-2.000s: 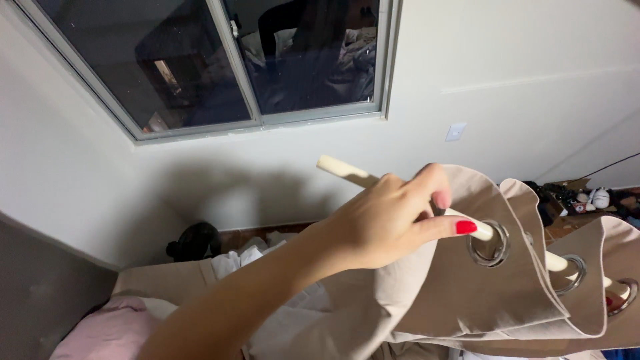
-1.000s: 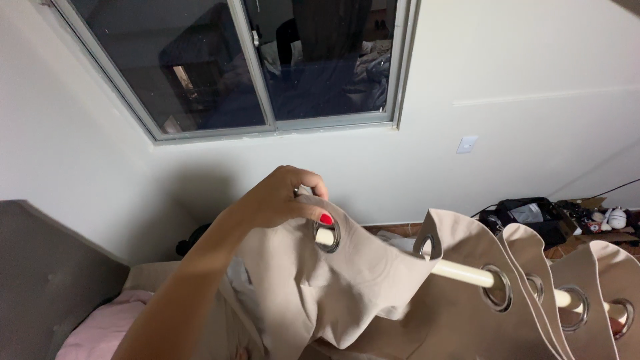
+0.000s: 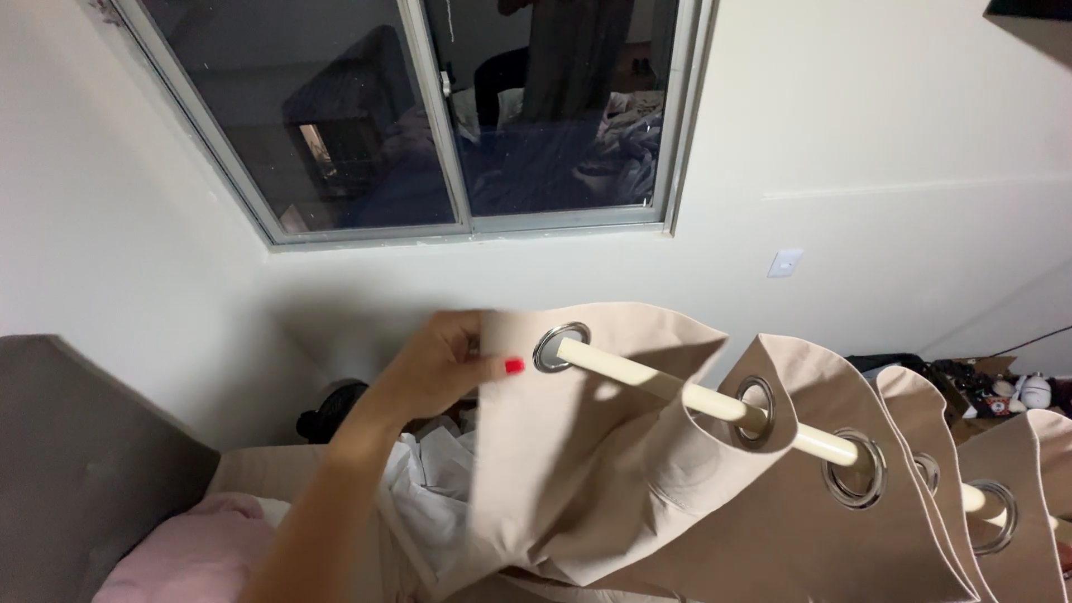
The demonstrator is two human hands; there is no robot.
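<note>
My left hand (image 3: 448, 364), with red nail polish, pinches the top corner of a beige curtain (image 3: 536, 435) between thumb and fingers. Just right of the thumb is a metal eyelet (image 3: 562, 347) in the cloth. A cream-coloured rod (image 3: 624, 369) has its end at that eyelet; whether the tip passes through it is unclear. Farther right the rod runs through another eyelet (image 3: 755, 411) and several more in the folded curtain. At the right edge, a reddish, skin-toned sliver beside the rod may be my right hand (image 3: 1066, 559); its grip is hidden.
A sliding window (image 3: 469, 224) with a metal frame is in the wall ahead. A wall plate (image 3: 785, 263) is to its right. Below lie a grey headboard (image 3: 84, 419), pink cloth (image 3: 188, 553), white fabric (image 3: 435, 465), a dark object (image 3: 331, 410) and cluttered items (image 3: 988, 389).
My left hand has moved from the rod near its free end to the curtain's corner. The end eyelet, around the rod tip a second ago, now shows the tip in front of its opening.
</note>
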